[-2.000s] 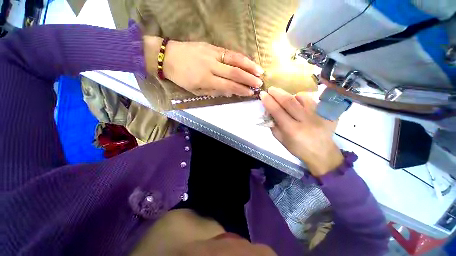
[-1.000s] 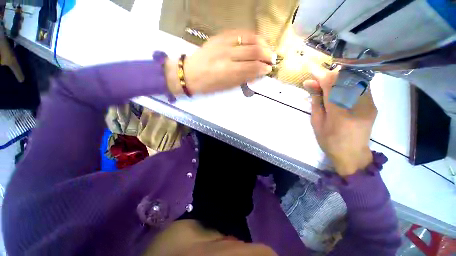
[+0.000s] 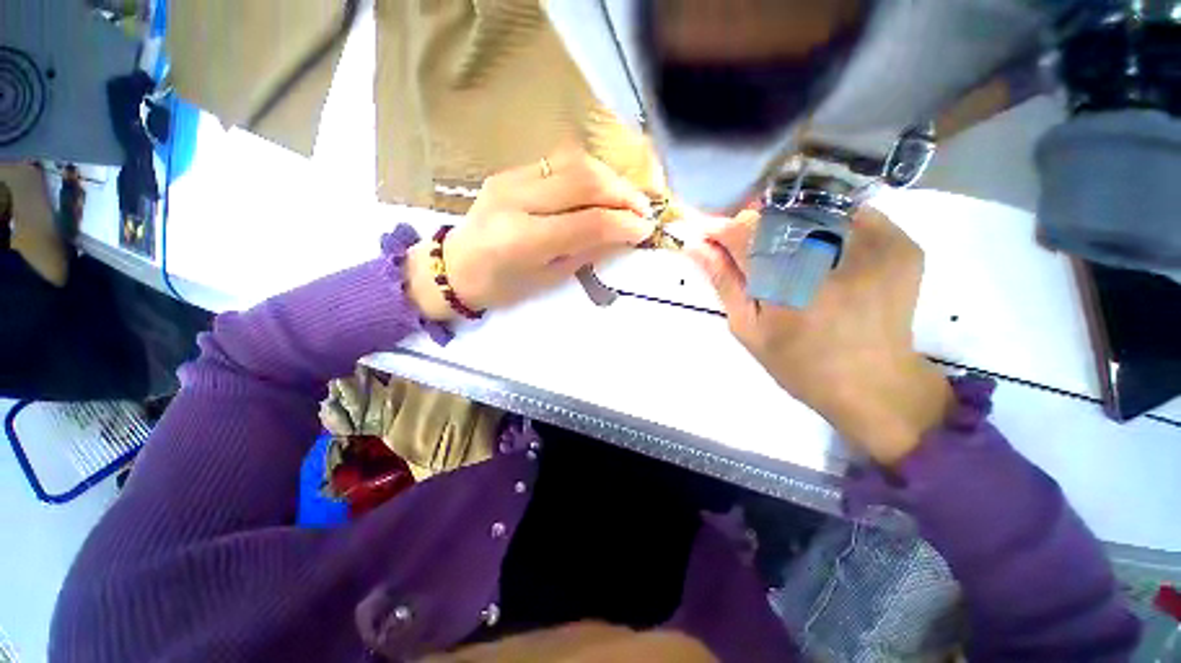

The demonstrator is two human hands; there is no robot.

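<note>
The khaki garment panel (image 3: 473, 110) lies on the white table beyond my left hand, with a short strip of pale zipper teeth (image 3: 453, 192) at its near edge. My left hand (image 3: 531, 233) pinches a small dark and gold piece (image 3: 664, 233) beside the sewing machine head (image 3: 725, 168); its exact form is unclear. My right hand (image 3: 842, 324) is just right of it, fingertips almost meeting the left ones. The grey-blue block (image 3: 793, 259) hides part of the right hand, so its grip cannot be told. The needle is hidden.
Another khaki piece (image 3: 259, 65) lies at the upper left. The table's front edge has a scale (image 3: 622, 434). Below it are crumpled khaki cloth (image 3: 440, 421), dark red cloth (image 3: 369, 473) and a blue bin (image 3: 317, 486). A dark panel (image 3: 1146, 337) stands at right. Another person's arm shows far left.
The view has shifted and the machine head now covers more of the upper middle. Since the earliest frame, the panel has moved away from under my left hand, and my right hand has moved behind the block.
</note>
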